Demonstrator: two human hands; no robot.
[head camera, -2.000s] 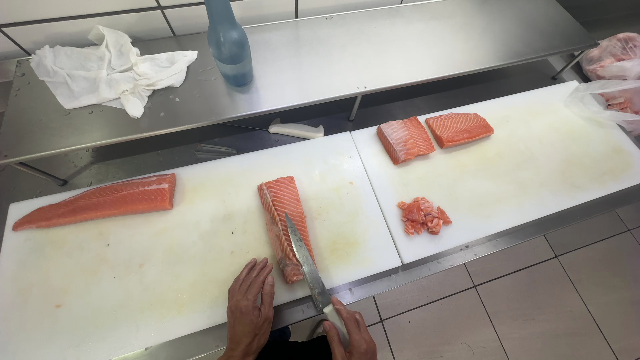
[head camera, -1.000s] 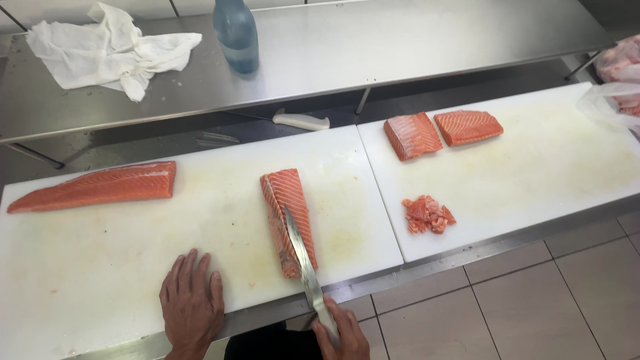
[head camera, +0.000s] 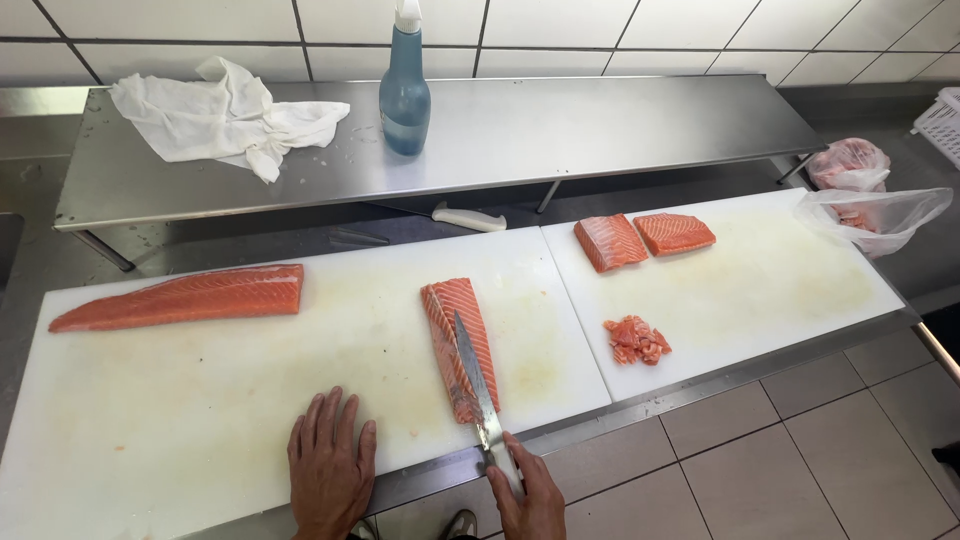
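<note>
My right hand (head camera: 529, 491) grips the white handle of a kitchen knife (head camera: 472, 367), whose blade lies lengthwise over a salmon fillet piece (head camera: 480, 322) near the front edge of the left cutting board. My left hand (head camera: 332, 465) rests palm down on that white cutting board (head camera: 187, 420), to the left of this piece, and holds nothing. A long tapered salmon fillet (head camera: 187, 298) lies at the board's back left. On the right cutting board (head camera: 765, 300) are two salmon blocks (head camera: 611, 241) (head camera: 675, 233) and a small heap of salmon trimmings (head camera: 637, 340).
Behind the boards stands a steel shelf (head camera: 600, 120) with a white cloth (head camera: 217, 112) and a blue spray bottle (head camera: 405, 94). A second white-handled knife (head camera: 469, 217) lies below its front edge. Plastic bags of pinkish meat (head camera: 851, 165) and a white plastic basket (head camera: 941, 124) are at the right.
My left hand was nearer the fillet piece two seconds ago, then moved left, away from it. The knife stays over the piece in my right hand. The view now takes in more of the wall.
</note>
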